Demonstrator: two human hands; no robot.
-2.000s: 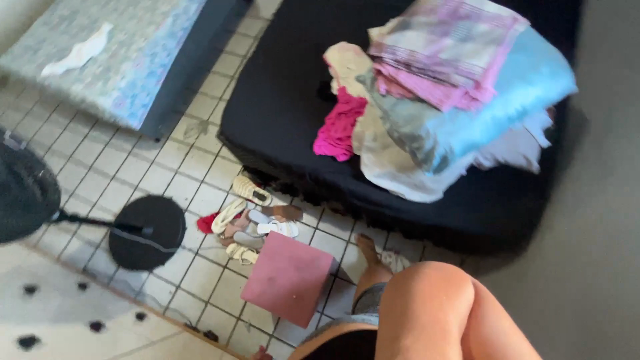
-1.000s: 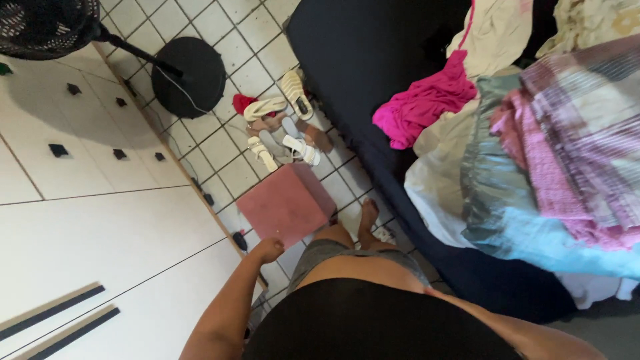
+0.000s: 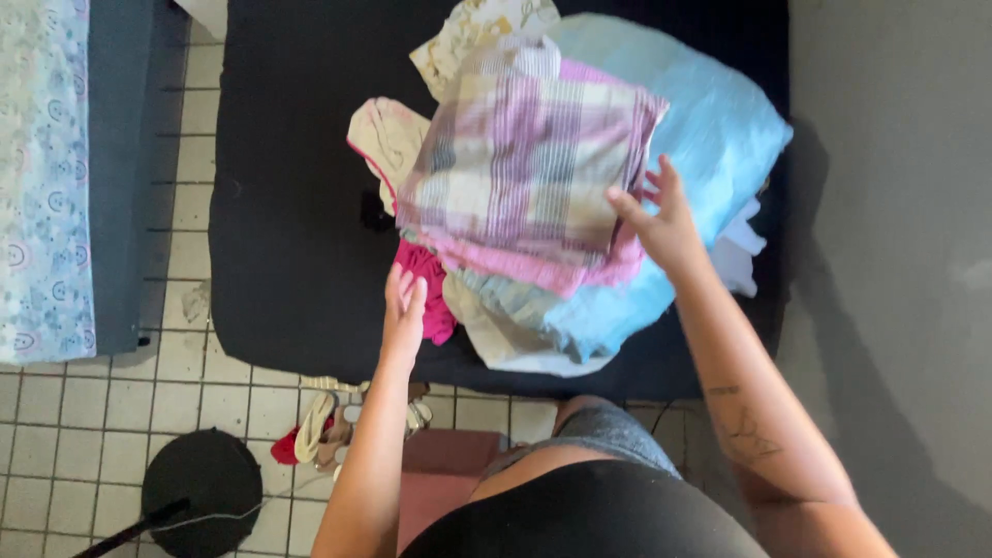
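A folded plaid cloth (image 3: pixel 535 163) in purple, white and grey lies on a folded pink cloth (image 3: pixel 542 271), on top of a light blue satiny bundle (image 3: pixel 721 132). My right hand (image 3: pixel 659 217) is at the plaid cloth's right edge, fingers spread, the thumb over its corner; whether it grips cannot be told. My left hand (image 3: pixel 404 302) is raised beside a crumpled magenta cloth (image 3: pixel 435 310), fingers apart, holding nothing. A cream cloth with pink trim (image 3: pixel 387 139) and a patterned white cloth (image 3: pixel 473 39) stick out around the pile.
The pile lies on a bed with a black sheet (image 3: pixel 294 232), beside a grey wall (image 3: pixel 891 194). A second bed with a rainbow-print cover (image 3: pixel 46 194) stands left. Shoes (image 3: pixel 318 426), a pink box-shaped stool (image 3: pixel 442 480) and a round black stand base (image 3: pixel 203 488) are on the tiled floor.
Both hands have come up to the cloth pile; one second ago the left hand was at the pink stool. The view has swung over the bed.
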